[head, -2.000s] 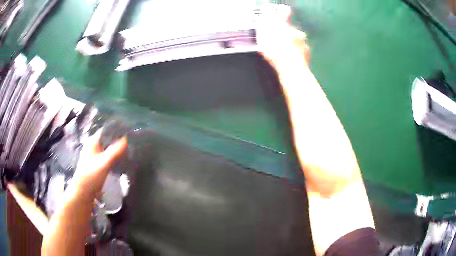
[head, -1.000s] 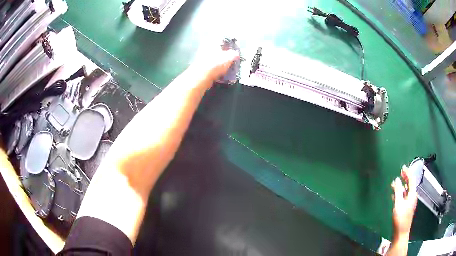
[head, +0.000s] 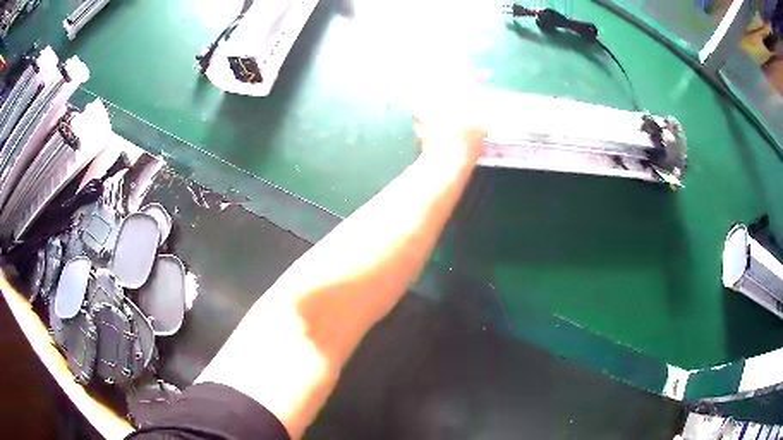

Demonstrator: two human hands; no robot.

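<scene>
A long silver-white appliance body [head: 567,142] lies on the green surface, its open side towards me and a dark bracket at its right end. My left hand [head: 451,142] reaches across from the lower left and grips the body's left end. Strong glare washes out the fingers, and no cap can be made out there. A black power cord [head: 571,26] with a plug runs behind the body to its right end. Loose grey end caps [head: 136,249] lie piled on the dark mat at the left. My right hand is not in view.
Stacked silver bodies [head: 51,172] stand at the left beyond the caps. A second body [head: 257,51] lies at the upper left, and another [head: 755,271] at the right edge. A carton edge [head: 51,361] is at the lower left. Striped packing [head: 730,427] shows at the lower right.
My left hand has moved from the cap pile to the body's left end, where it held a grey cap one second ago. The body is turned slightly. A hand at the right has left view.
</scene>
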